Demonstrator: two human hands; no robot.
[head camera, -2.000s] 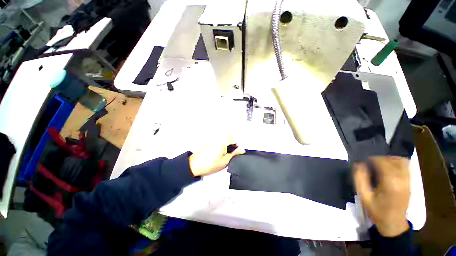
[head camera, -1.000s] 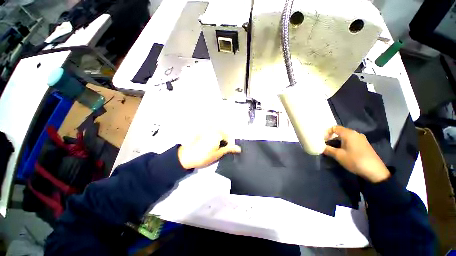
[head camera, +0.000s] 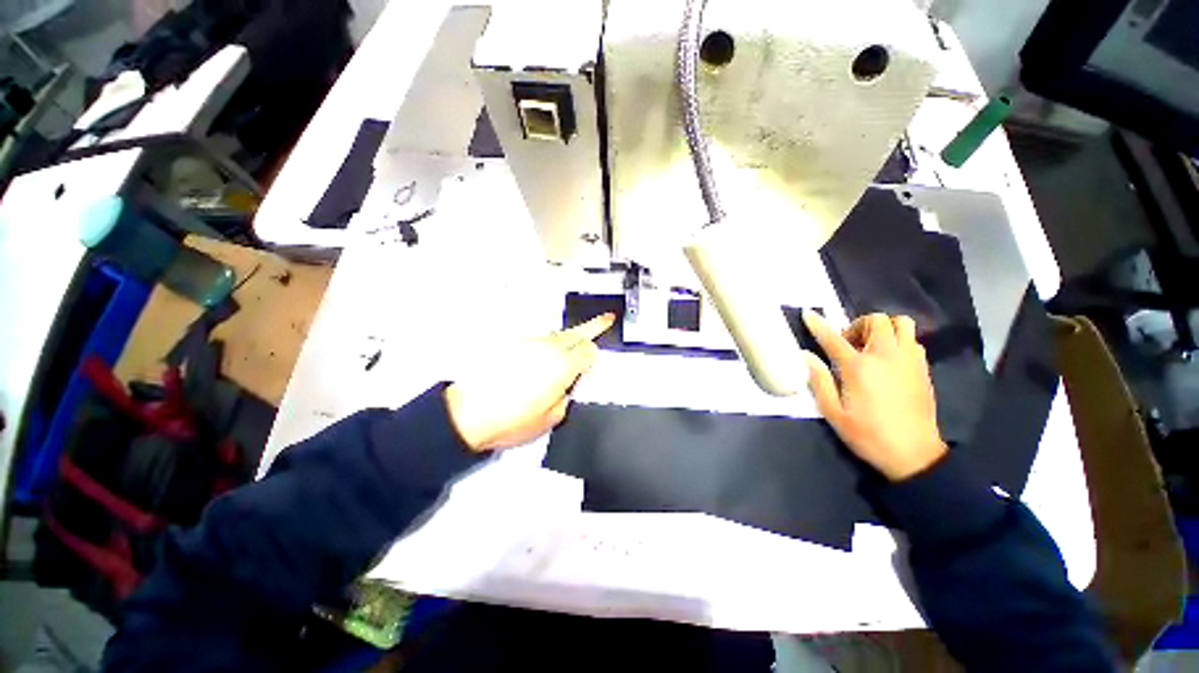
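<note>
A narrow black fabric panel (head camera: 594, 310) lies under the pale clamp foot (head camera: 648, 325), and black shows through the clamp's window. My left hand (head camera: 519, 392) has its index fingertip on the panel's left end and does not grip it. My right hand (head camera: 878, 392) is right of the lamp, fingers apart, index fingertip at the panel's right end. The cream gooseneck lamp (head camera: 747, 316) hides part of the panel between clamp and right hand. Another wide black panel (head camera: 697, 460) lies flat in front, below both hands.
The off-white machine head (head camera: 776, 132) stands behind the clamp. Overlapping black pieces (head camera: 907, 283) and a grey plate (head camera: 986, 256) lie at right, with a green cone (head camera: 976, 130) beyond. A small dark tool (head camera: 372, 352) lies left. A cardboard box (head camera: 1118, 447) is at far right.
A narrow black panel now lies under the clamp, where the window area was bare before. My right hand has moved from the lamp's lower end to beside it; my left index finger now points forward onto the panel.
</note>
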